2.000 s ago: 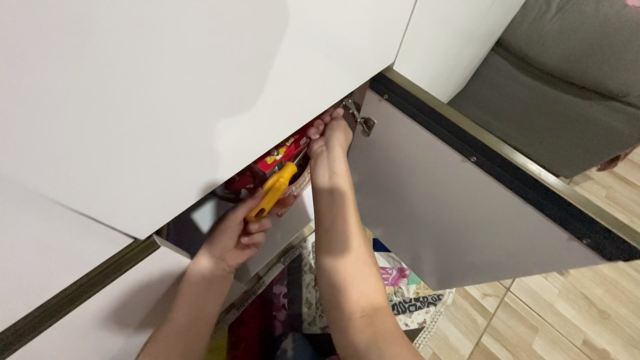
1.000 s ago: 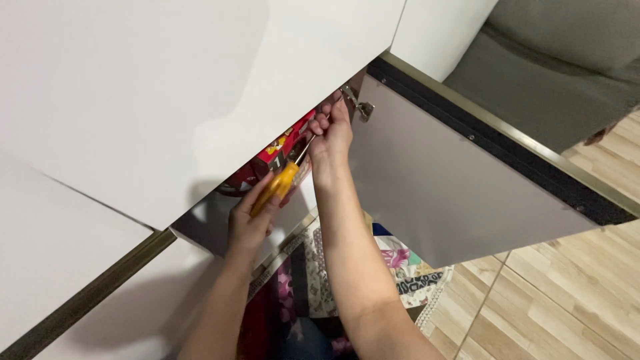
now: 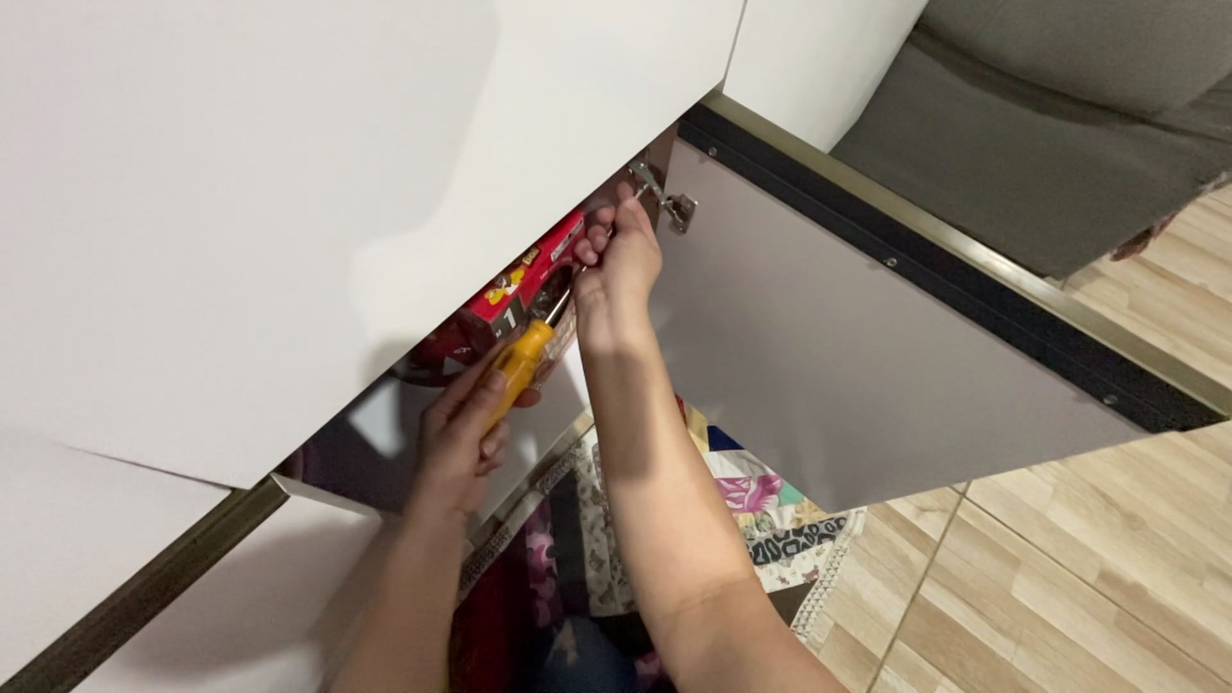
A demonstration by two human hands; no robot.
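Note:
My left hand (image 3: 472, 433) is closed around the yellow handle of a screwdriver (image 3: 520, 371). The metal shaft runs up and to the right, toward the inside of the cabinet. My right hand (image 3: 621, 250) has its fingers curled around the upper shaft, close beside a metal cabinet hinge (image 3: 664, 197). That hinge joins the cabinet side to the open door panel (image 3: 847, 337). Where the screwdriver's tip sits is hard to make out near the hinge arm. Behind the shaft, inside the cabinet, lies a red package (image 3: 529, 279).
A white cabinet surface (image 3: 241, 192) spans the upper left, its edge just above my hands. A dark strip with screws (image 3: 890, 262) lines the door's edge. Below are a patchwork rug (image 3: 597, 539) and wood-look floor tiles (image 3: 1078, 558); a grey-covered seat (image 3: 1011, 125) stands upper right.
The screwdriver stays between both hands, and the right hand remains beside the hinge. The left hand's fingers have shifted slightly on the handle.

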